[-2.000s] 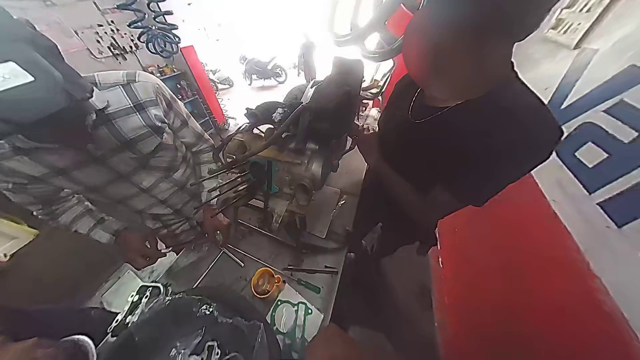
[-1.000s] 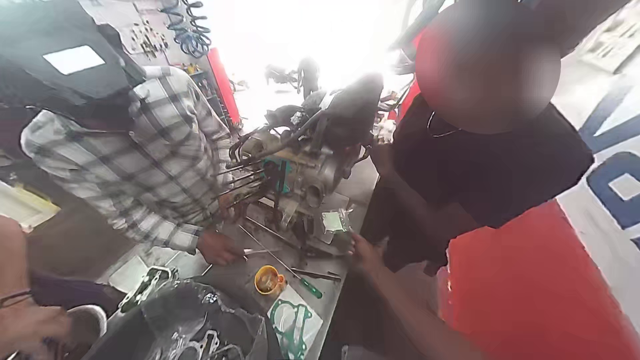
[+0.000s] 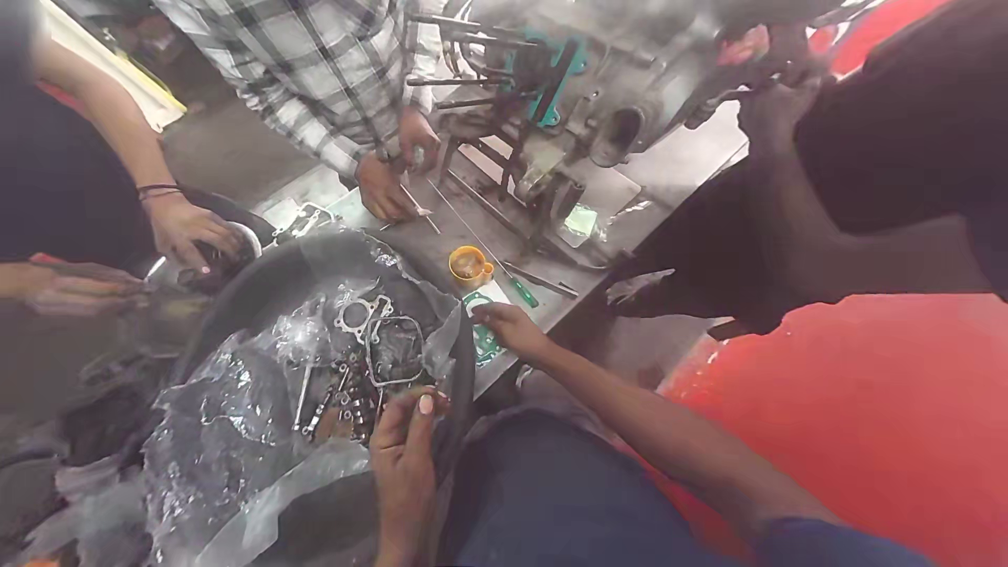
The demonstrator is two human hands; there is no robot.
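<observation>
My left hand [image 3: 405, 445] is over the right side of a dark round tub [image 3: 236, 319], thumb and fingertips together; whether they hold something small cannot be told. The tub is lined with clear plastic and holds metal gaskets [image 3: 395, 350], bolts and other small engine parts. My right hand [image 3: 512, 331] reaches in from the right, its fingertips at a green gasket [image 3: 482, 339] on the bench edge; the grip is unclear. Just beyond are an orange cup [image 3: 469, 265] and a green-handled screwdriver [image 3: 524, 291]. A small pale green packet [image 3: 581, 221] lies under the engine.
An engine [image 3: 630, 87] with a teal gasket [image 3: 555, 87] rests on a metal stand over the bench. Across it, a person in a checked shirt handles a thin rod [image 3: 420, 206]. A person's hand [image 3: 193, 236] is over a round container at left; another person's arm is at right.
My right hand has let go of the pale green packet, which lies on the bench now, and moved to the green gasket. My left hand has come into view. The view has tilted down.
</observation>
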